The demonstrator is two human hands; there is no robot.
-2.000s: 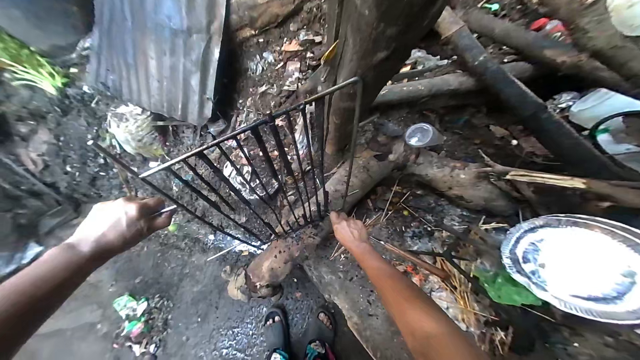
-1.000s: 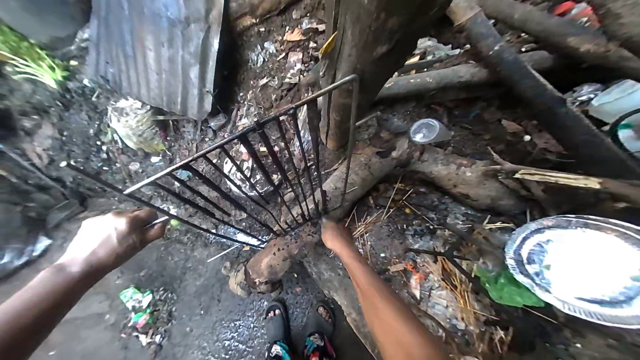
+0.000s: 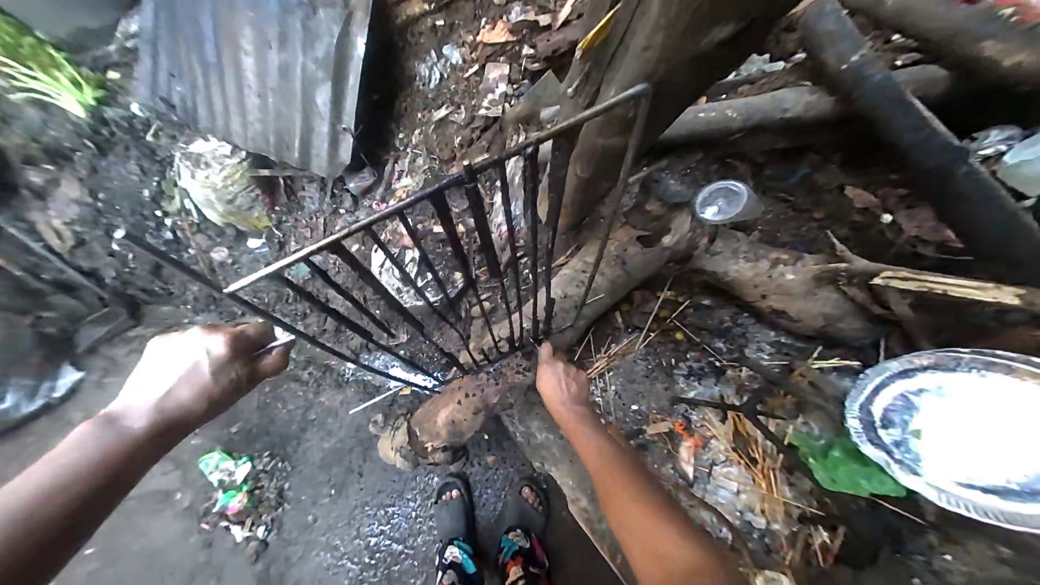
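A blackened metal grill rack (image 3: 439,183) stands tilted, its lower edge against a thick log (image 3: 455,410). My right hand (image 3: 562,382) is closed on the rack's lower right corner, just above the log. To the left of the rack, my left hand (image 3: 207,370) is closed on a small, thin, shiny object (image 3: 278,340) that sticks out past the fingers; what it is cannot be told. That hand is near the rack's left side bar and apart from it. Dark specks lie on the log beneath the bars.
Corrugated metal sheet (image 3: 260,77) stands at upper left. A wooden post (image 3: 626,106) rises behind the rack. A clear plastic cup (image 3: 725,201) lies among logs, and a foil-like round tray (image 3: 881,422) is at the right. My sandalled feet (image 3: 487,504) are below; green litter (image 3: 227,479) lies left.
My left hand has shifted a little beside the rack, with the small shiny object still in it. The right hand stays at the rack's lower corner.
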